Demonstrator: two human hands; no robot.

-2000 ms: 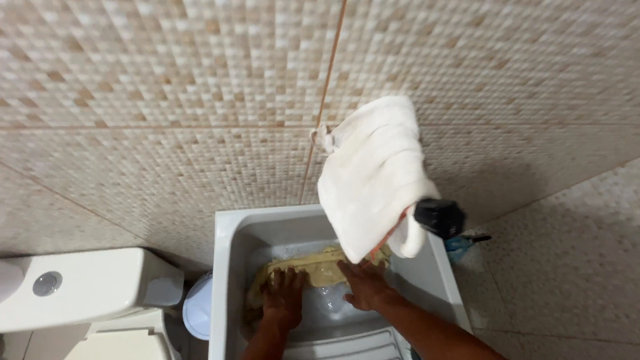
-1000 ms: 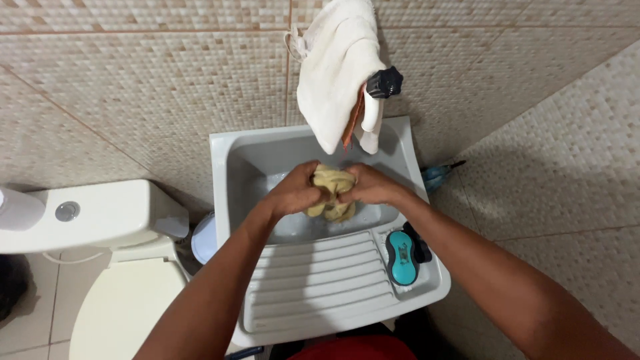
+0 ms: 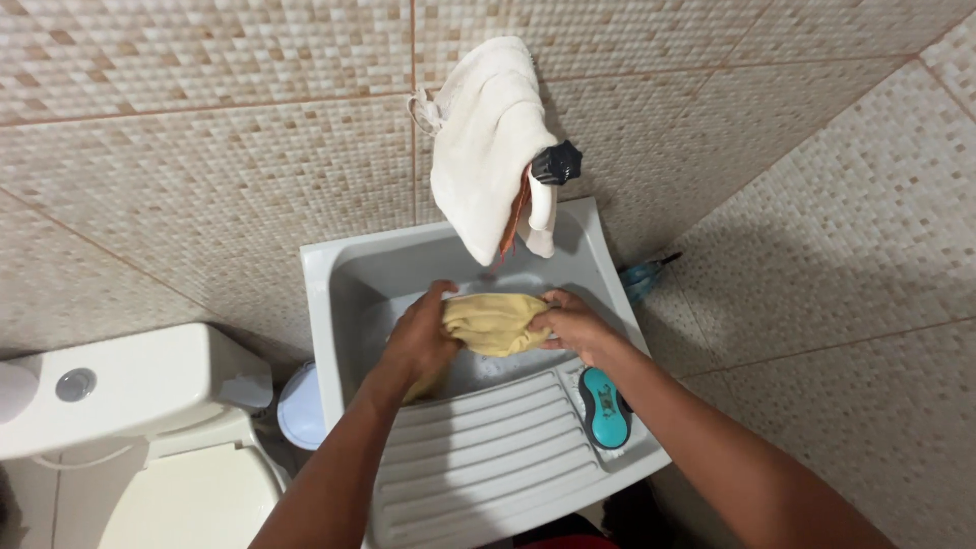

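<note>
A wet yellow cloth (image 3: 496, 324) is stretched between my two hands over the basin of a grey laundry sink (image 3: 316, 305). My left hand (image 3: 422, 332) grips its left side, and part of the cloth hangs below that hand toward the ribbed washboard (image 3: 488, 457). My right hand (image 3: 572, 326) holds the right end between thumb and fingers. Shallow water with bubbles lies in the basin beneath. A turquoise and black scrub brush (image 3: 608, 408) rests in the tray right of the washboard, close to my right forearm.
A white cloth (image 3: 488, 145) hangs over the tap, whose black knob (image 3: 557, 162) sticks out above the basin. At left stand a white toilet (image 3: 191, 488) and a pale blue bin or lid (image 3: 302, 408). A blue item (image 3: 643, 278) lies right of the sink.
Two seconds ago both hands were apart, low on the cloth in the basin. One second ago they held it bunched together; now they are farther apart, with the cloth spread between them.
</note>
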